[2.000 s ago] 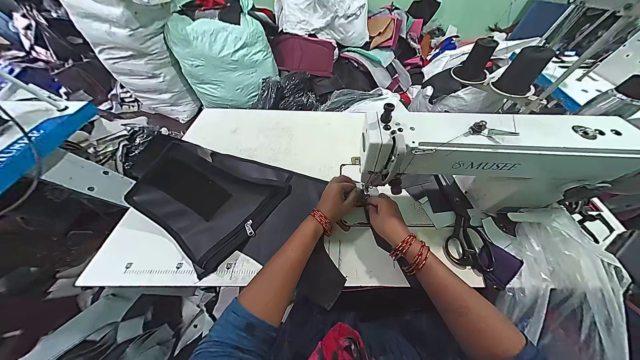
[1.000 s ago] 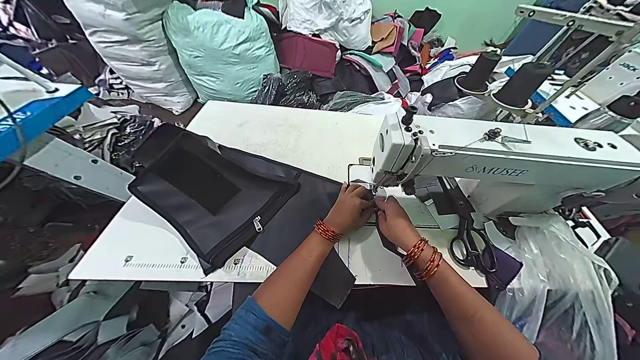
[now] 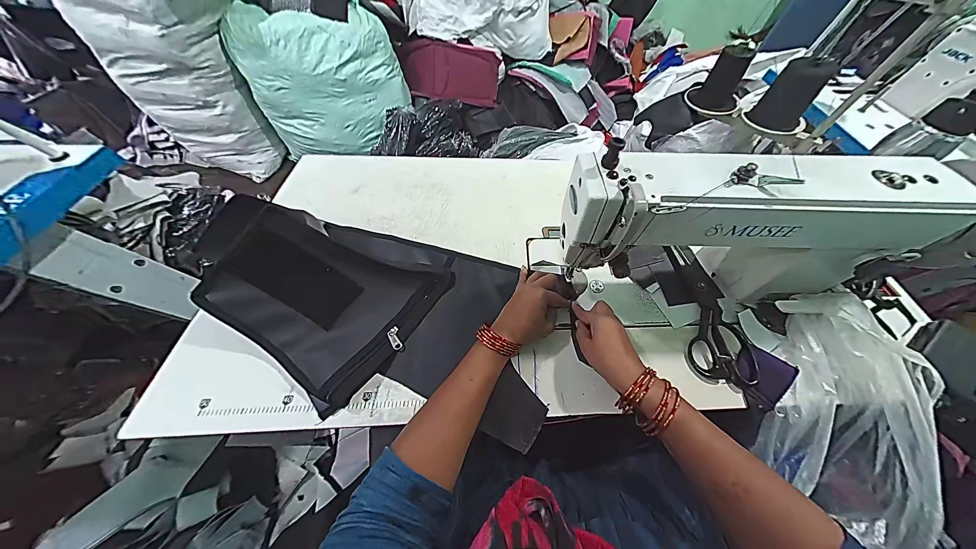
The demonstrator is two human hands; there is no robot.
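Observation:
A white sewing machine [image 3: 762,198] marked Musee stands on a white table [image 3: 267,389]. Just left of its needle area, my left hand [image 3: 531,309] rests on the edge of a dark grey fabric piece [image 3: 476,305], fingers closed on it. My right hand [image 3: 606,343] pinches a narrow black strip [image 3: 577,335] just in front of the presser foot. Part of the strip and the needle point are hidden by my fingers. To the left, the fabric continues into a black panel with a zipper [image 3: 394,338] and a darker rectangular patch [image 3: 296,278].
Black-handled scissors [image 3: 713,347] lie right of my right hand beside a dark purple piece [image 3: 770,375]. A clear plastic bag [image 3: 846,412] hangs at the right edge. Black thread cones [image 3: 793,91] stand behind the machine; stuffed sacks [image 3: 316,80] and fabric scraps fill the back.
Both hands remain close to the needle area. The fabric has shifted only slightly on the table, and the view has moved a little.

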